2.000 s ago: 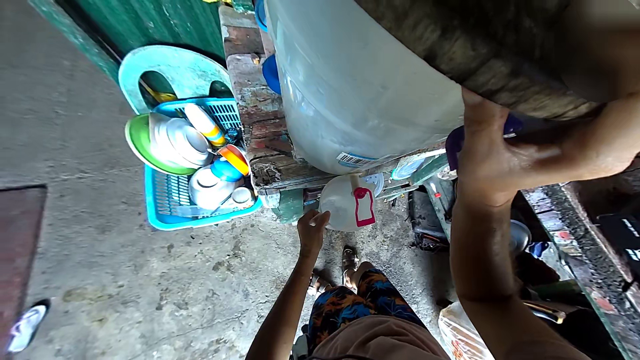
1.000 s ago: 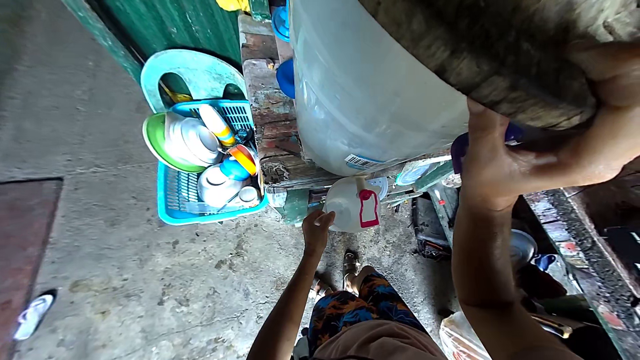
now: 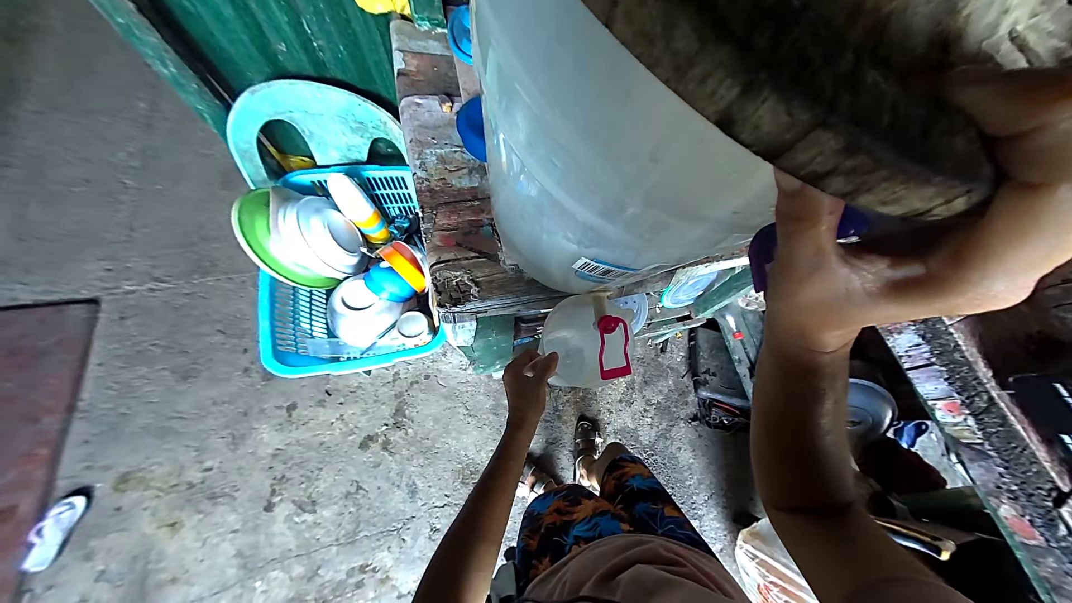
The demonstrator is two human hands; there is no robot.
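Note:
A large translucent plastic water container (image 3: 620, 159) lies on a worn wooden bench, with a short spout low on its near side. Under that spout is a round clear plastic jug (image 3: 574, 339) with a pink handle. My left hand (image 3: 529, 381) grips the jug's left side. My right hand (image 3: 871, 268) is raised at the right, its fingers spread against the underside and edge of a dark, round, weathered slab (image 3: 804, 109) close to the camera. Part of that hand's fingers are blurred at the frame edge. Whether water is flowing cannot be told.
A blue plastic basket (image 3: 272, 327) of bowls, plates and cups stands left of the wooden bench (image 3: 452, 193). Behind it leans a pale green plastic seat (image 3: 327, 117). A slipper (image 3: 57, 532) lies on the concrete floor. Pots and a plastic bag (image 3: 770, 561) are at lower right.
The view has shifted slightly, so the basket and bench sit farther right. Both hands keep their places on the jug and the slab.

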